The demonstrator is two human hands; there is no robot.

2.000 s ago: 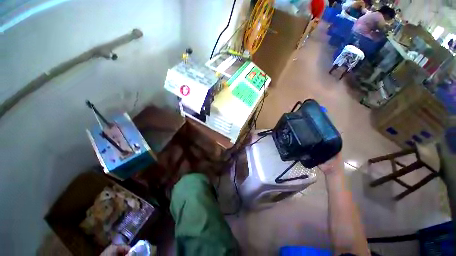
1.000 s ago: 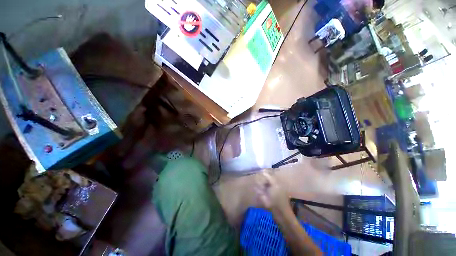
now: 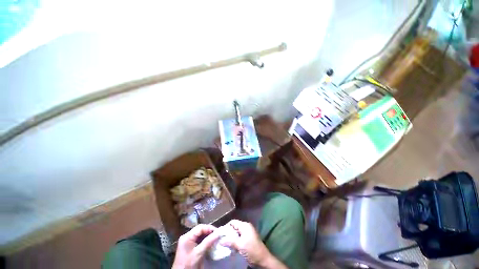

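A small white, crumpled-looking piece (image 3: 220, 251) is between both my hands at the bottom centre, above my knees. My left hand (image 3: 197, 247) holds it from the left. My right hand (image 3: 242, 241) holds it from the right, with the fingers of both hands close together. The fingers partly cover it, and its exact kind is unclear. An open cardboard box (image 3: 158, 195) just beyond my hands holds beige pieces (image 3: 197, 189) and shiny clear plastic (image 3: 206, 206).
A blue lever fixture (image 3: 239, 137) stands behind the box. A cream-white machine (image 3: 349, 152) with a green panel is to its right. A black bag-like object (image 3: 441, 213) sits on a pale stool (image 3: 362, 223) at right. A pipe (image 3: 157, 81) runs along the wall.
The view has swung right to left, so the box and fixture are now central. My right hand, earlier out near the black object, is now beside my left hand at the white piece.
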